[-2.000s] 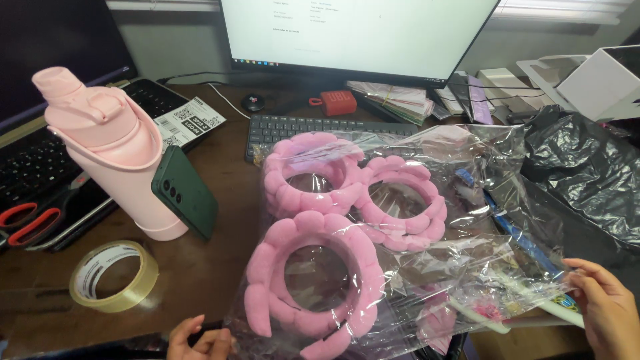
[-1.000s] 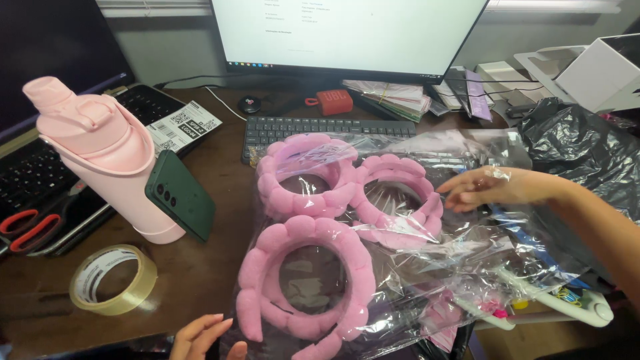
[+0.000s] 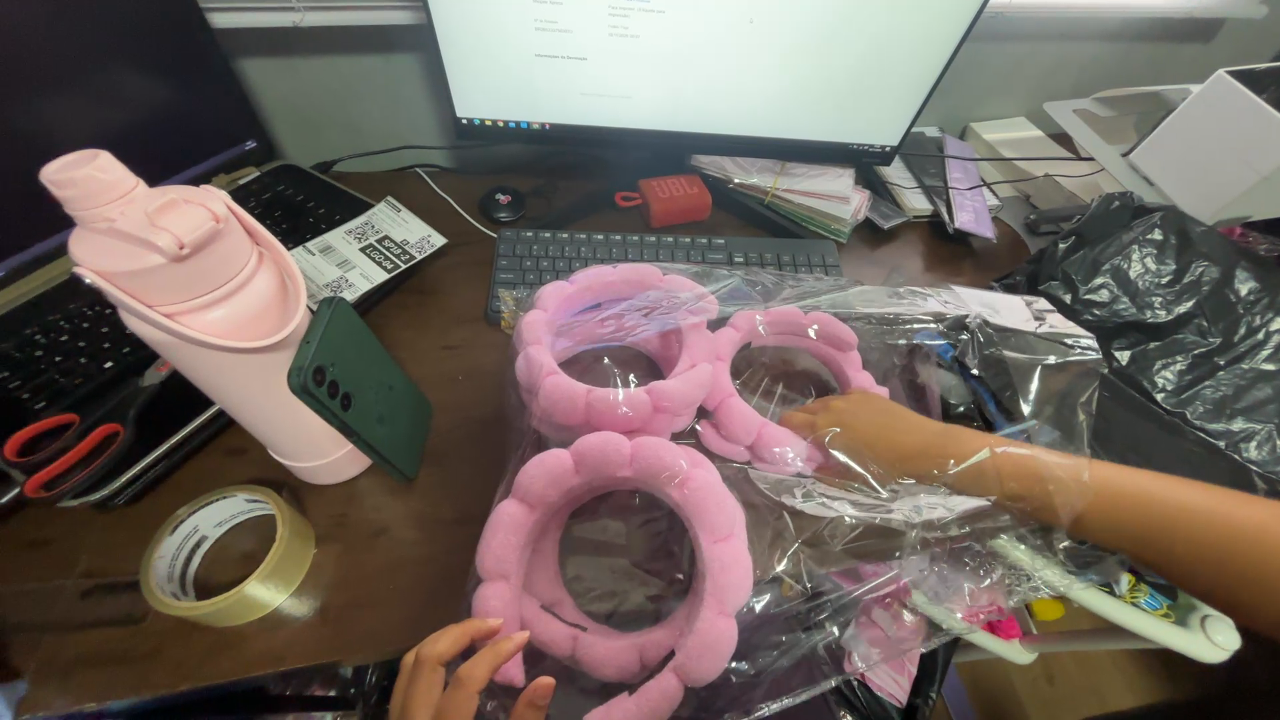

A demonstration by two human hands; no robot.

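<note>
Pink puffy headbands lie in a clear plastic bag (image 3: 830,540) on the desk: one at the lower middle (image 3: 500,530), one at the upper left (image 3: 535,345), one at the right (image 3: 850,350). My right hand (image 3: 860,435) reaches into the bag from the right, its fingers at the lower edge of the right headband; whether they grip it is hidden. My left hand (image 3: 465,675) is at the bottom, fingers apart, by the lower left edge of the bag and the lower headband.
A pink bottle (image 3: 210,300) with a green phone (image 3: 360,390) leaning on it, a tape roll (image 3: 228,555) and red-handled scissors (image 3: 70,450) are at left. Behind are a keyboard (image 3: 660,255), red speaker (image 3: 675,200) and monitor (image 3: 680,70). A black plastic bag (image 3: 1170,310) lies at right.
My right hand has moved from the bag's lower right edge, left and inward, to the right headband. My left hand stays near the bag's lower left edge.
</note>
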